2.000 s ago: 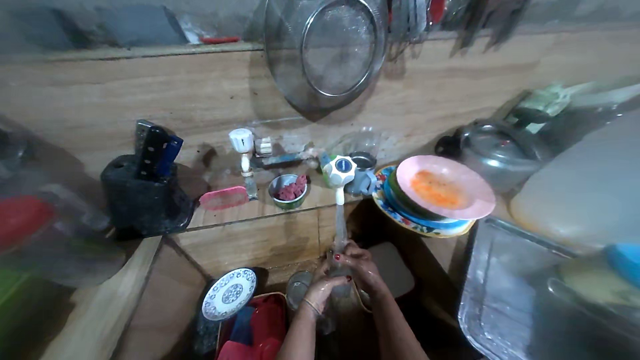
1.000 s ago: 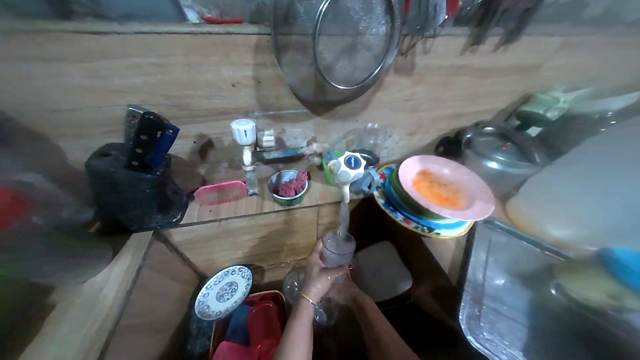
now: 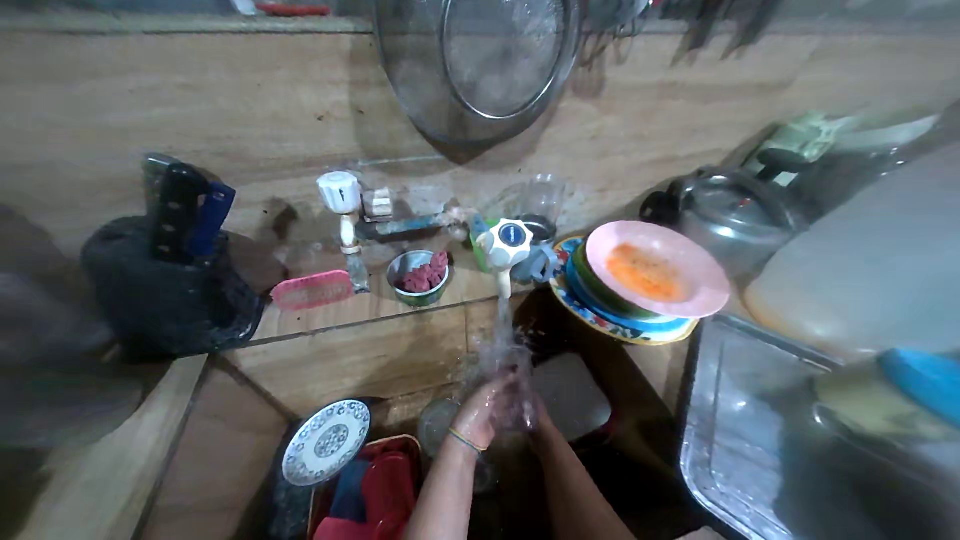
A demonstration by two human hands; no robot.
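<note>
Water runs from the white-knobbed tap [image 3: 506,247] onto a clear glass [image 3: 511,386] held between both hands above the dark basin. My left hand [image 3: 480,412] grips the glass from the left, a thin band around its wrist. On the other side is my right hand [image 3: 541,426], against the glass, its fingers partly hidden by glass and splashing water. Below my left hand, another clear glass vessel [image 3: 439,427] lies low in the basin. A grey rectangular item [image 3: 574,397] is just right of my hands.
A patterned plate [image 3: 328,442] leans by a bin of red dishes [image 3: 390,480]. On the ledge are a knife holder [image 3: 172,292], pink brush [image 3: 311,290], small bowl [image 3: 418,279] and stacked plates with a pink one [image 3: 694,274] on top. A metal tray [image 3: 731,420] is at right.
One second ago the glass was upright directly under the tap with its base plain to see; now it is lower, blurred by splashing water. Both hands have moved down slightly with it.
</note>
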